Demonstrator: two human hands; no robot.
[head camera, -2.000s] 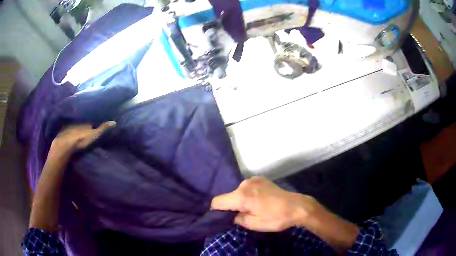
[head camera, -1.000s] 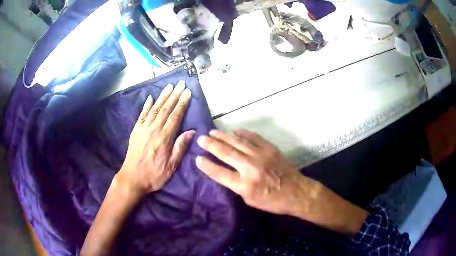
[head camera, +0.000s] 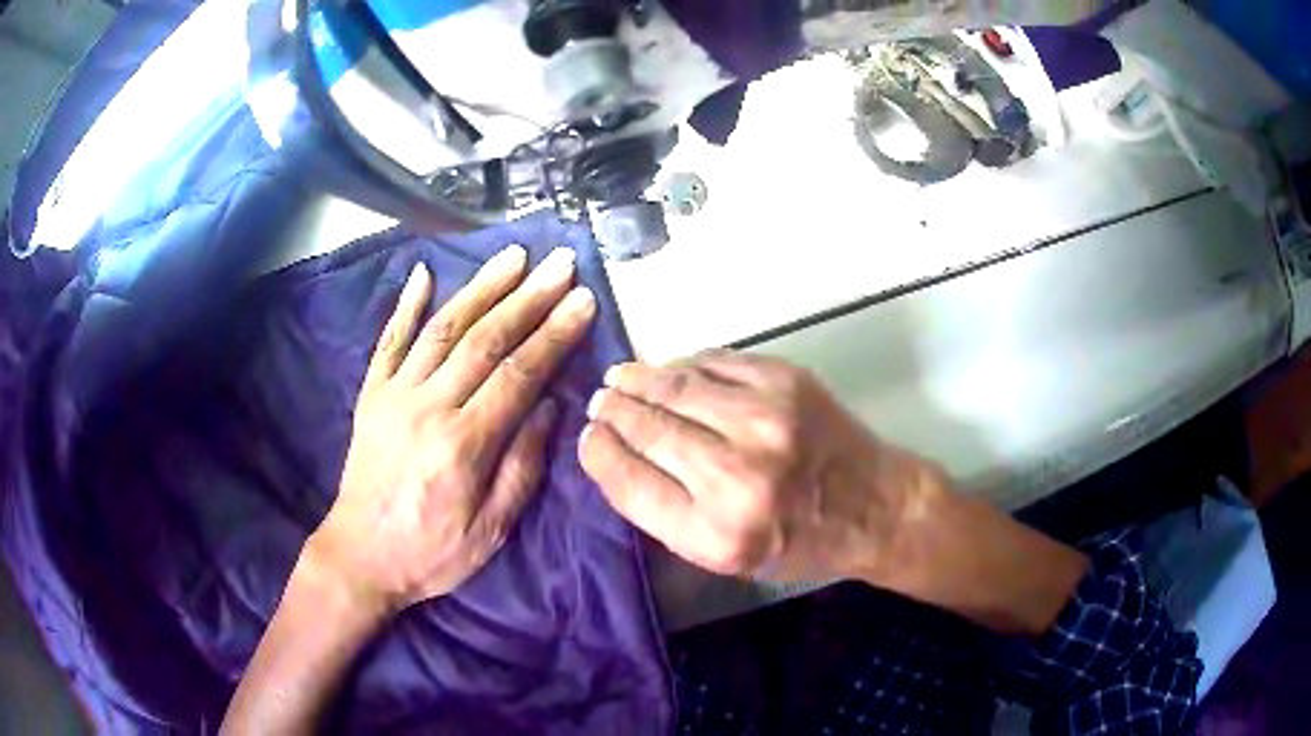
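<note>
The purple quilted garment piece (head camera: 216, 503) lies heaped left of and below the needle area, its corner under the presser foot (head camera: 575, 194). My left hand (head camera: 460, 431) lies flat on the cloth, fingers slightly spread, fingertips just below the foot. My right hand (head camera: 719, 460) is at the cloth's right edge (head camera: 611, 324), fingers bent and close together, fingertips on the edge; whether they pinch it is hard to tell. The sewing machine head (head camera: 431, 86) stands over the cloth corner.
The white machine bed (head camera: 1035, 338) has a long dark seam line. A ring-shaped metal item with small tools (head camera: 935, 122) lies behind, right of the needle. Purple fabric strips (head camera: 741, 29) hang at the top. A pale blue box or cloth (head camera: 1222, 575) is lower right.
Since two seconds ago, both hands have moved up the cloth towards the foot, and the left now lies flat. Over the last second, the view has moved closer and the right fingers have drawn together.
</note>
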